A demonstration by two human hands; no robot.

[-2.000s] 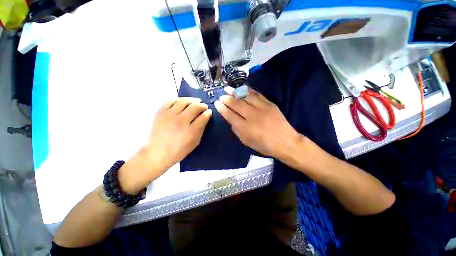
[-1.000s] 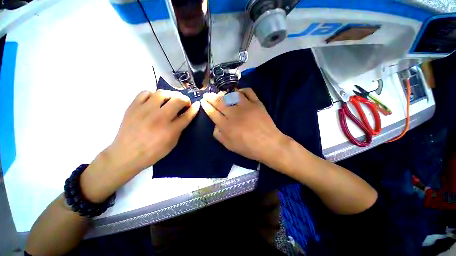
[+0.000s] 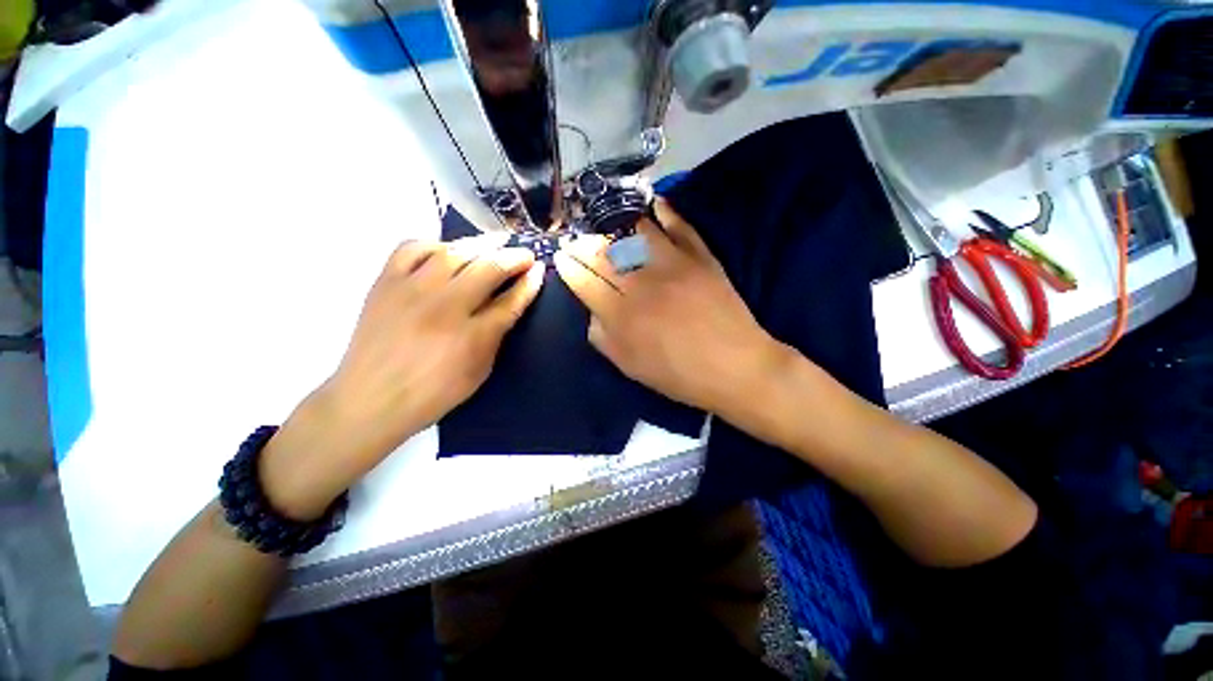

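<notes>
A dark navy cut piece (image 3: 545, 386) lies flat under the presser foot (image 3: 543, 245) of the white sewing machine (image 3: 851, 67). My left hand (image 3: 432, 326) presses on its left side, fingertips at the foot. My right hand (image 3: 672, 313) lies on the cloth just right of the foot, fingertips close to the left ones. A larger dark navy panel (image 3: 811, 226) lies under and right of my right hand and hangs over the front edge. A round attachment with a grey knob (image 3: 628, 253) sits by my right fingers. The needle tip is hard to make out.
Red-handled scissors (image 3: 991, 309) and thread snips with a yellow-green handle (image 3: 1044, 260) lie right of the panel. An orange cord (image 3: 1121, 286) runs beside them. A ruler strip (image 3: 506, 530) follows the table's front edge. Blue cloth (image 3: 818, 579) shows below the table.
Since the first frame, the small piece has shifted and turned slightly under the foot, its lower right corner now angled. Both hands remain on the cloth by the foot. The camera view has also shifted.
</notes>
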